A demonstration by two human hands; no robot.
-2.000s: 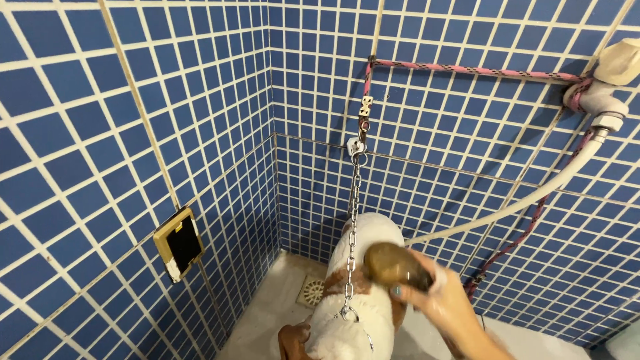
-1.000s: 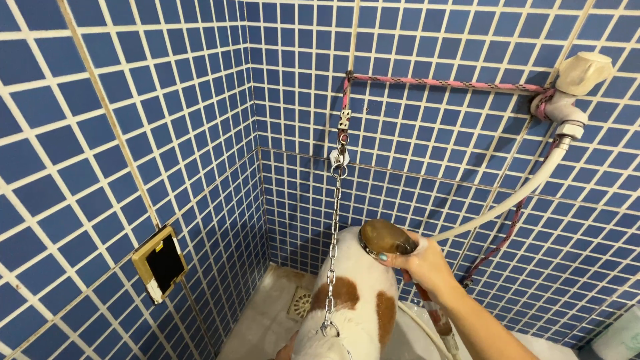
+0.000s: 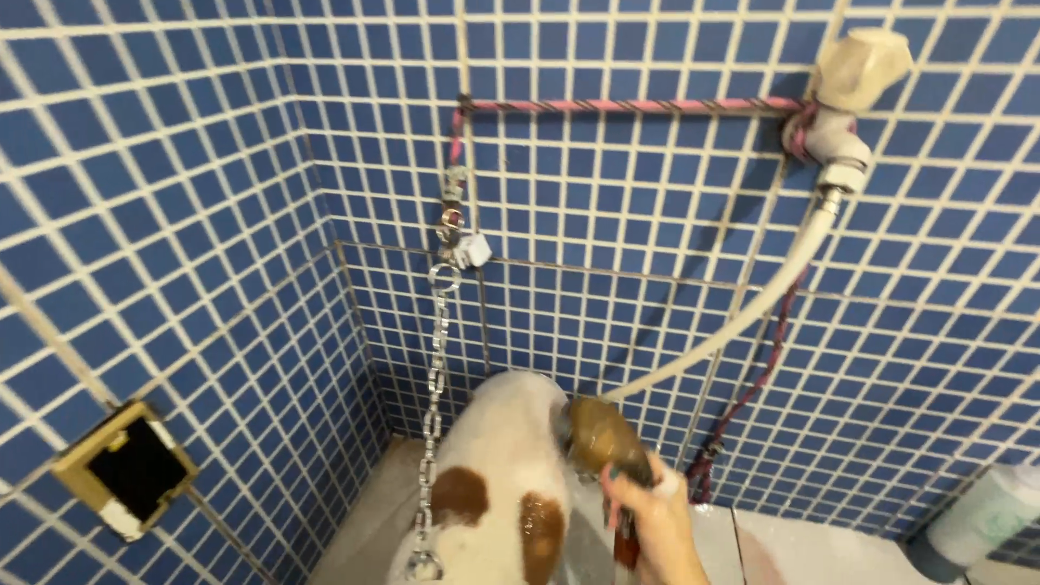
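Note:
My right hand [image 3: 654, 516] is closed round the handle of a brownish shower head [image 3: 605, 435], whose face is turned to the side of a white dog with brown patches [image 3: 512, 455]. The dog stands with its back toward me, at the bottom middle of the head view; its head is not in view. A metal chain [image 3: 436, 366] runs down over it from a pink rope [image 3: 634, 106] on the wall. My left hand is out of view.
A tap [image 3: 861, 69] at the upper right feeds a pale hose [image 3: 731, 325]. A dark red cord [image 3: 772, 357] hangs beside it. A bottle [image 3: 975, 520] stands at the lower right. An open wall box [image 3: 130, 471] is on the left blue tiled wall.
The shower head has moved from the dog's back to the dog's right side, lower than before. The view has shifted and the bottle shows more fully.

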